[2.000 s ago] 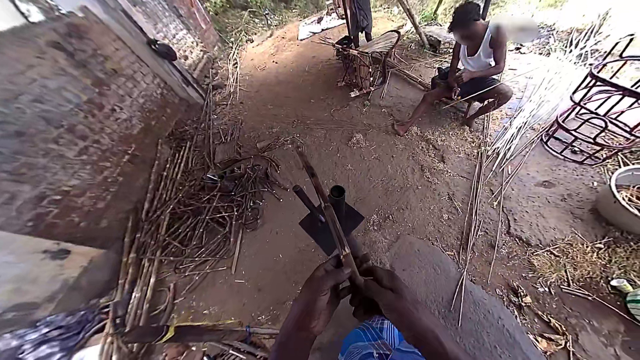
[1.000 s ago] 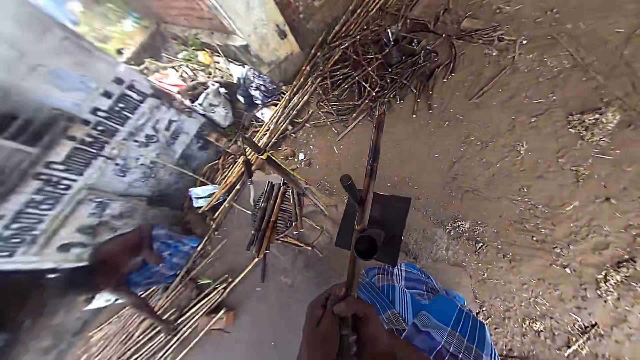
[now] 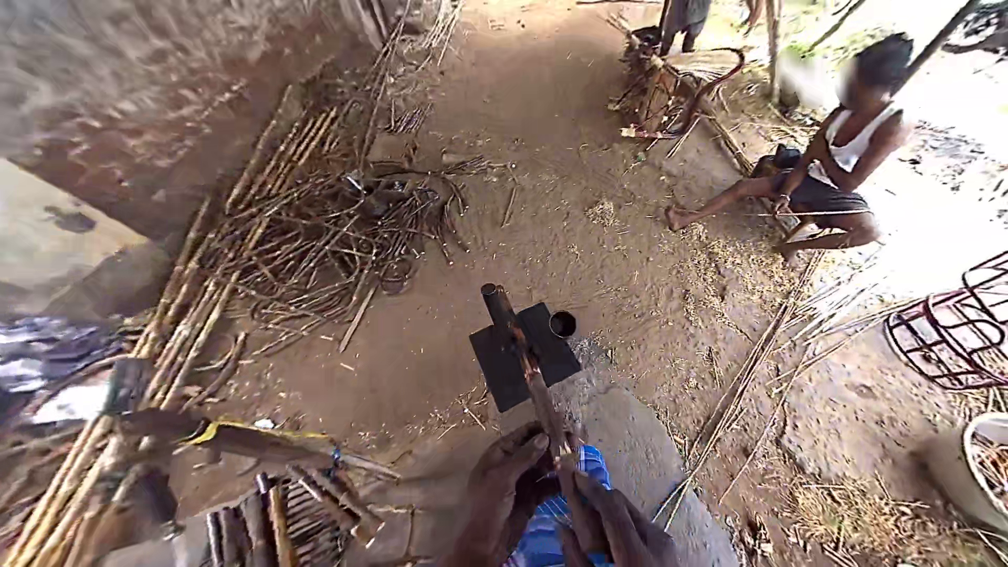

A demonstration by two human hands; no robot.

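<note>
My left hand (image 3: 508, 480) and my right hand (image 3: 602, 520) are close together at the bottom middle, both around the near end of a brown cane pole (image 3: 542, 394). The pole points away from me, over a dark square metal plate (image 3: 559, 358) low on the ground. Two dark upright pipe stubs (image 3: 562, 324) stand at the plate, one on each side of the pole; the pole's far end lies by the left stub and partly hides it. Blue checked cloth shows under my hands.
Tangled cane offcuts (image 3: 346, 244) and long canes (image 3: 197, 323) lie along the left wall. Short cut pieces (image 3: 276, 520) are at bottom left. A seated person (image 3: 843, 165) works at right, near a cane frame (image 3: 957, 331) and a white tub (image 3: 976, 449).
The view has swung from the left-hand wall and cane pile back to the yard. Both hands stay on the pole. Its far end now lies by the left stub, no longer reaching well past the plate.
</note>
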